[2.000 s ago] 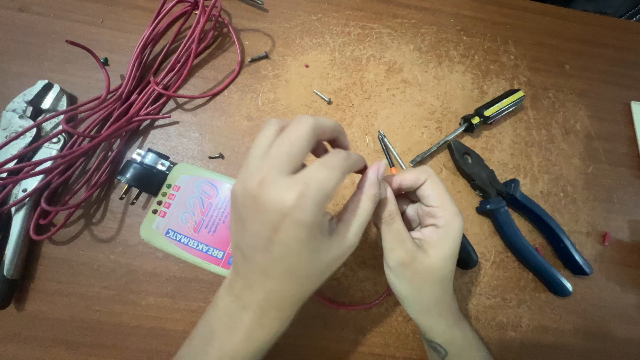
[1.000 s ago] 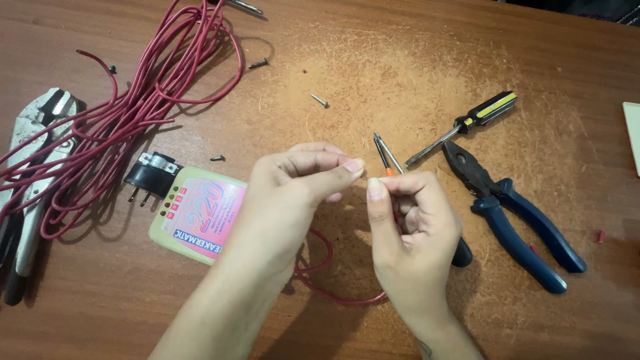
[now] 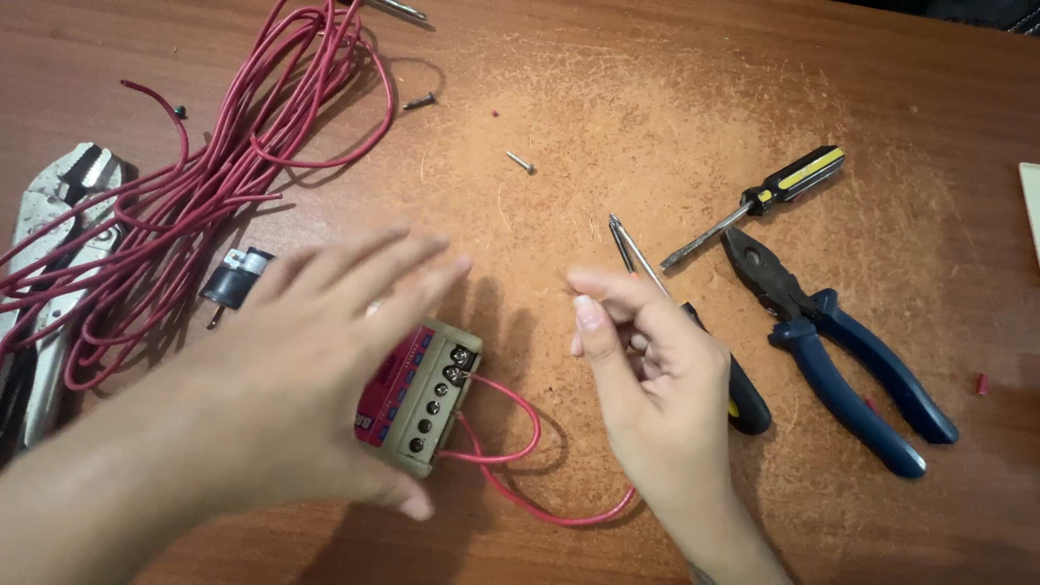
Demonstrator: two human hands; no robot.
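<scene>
My left hand (image 3: 317, 357), blurred and with fingers spread, hovers over the Breakermatic device (image 3: 435, 398) and hides much of it. Screw terminals line the device's right end, where red wires (image 3: 532, 422) are attached. One wire runs in a loop toward my right hand (image 3: 658, 374), whose thumb and index finger are pinched together. A fine strand seems to show at those fingertips, too small to make out; the wire's end is hidden by the hand. Behind the right hand lie a screwdriver with a black handle (image 3: 743, 398) and a second thin, dark-tipped tool.
Combination pliers with blue handles (image 3: 861, 382) and a black-and-yellow flat screwdriver (image 3: 796, 179) lie at right. A loose screw (image 3: 520, 162) is near the middle. At left are a bundle of red wire (image 3: 219, 171), locking pliers (image 3: 61, 325) and a black plug (image 3: 236, 280).
My left hand has moved away from the right fingertips, opened and come over the device. The device now shows its terminal end with the wires. My right hand stays pinched in about the same place.
</scene>
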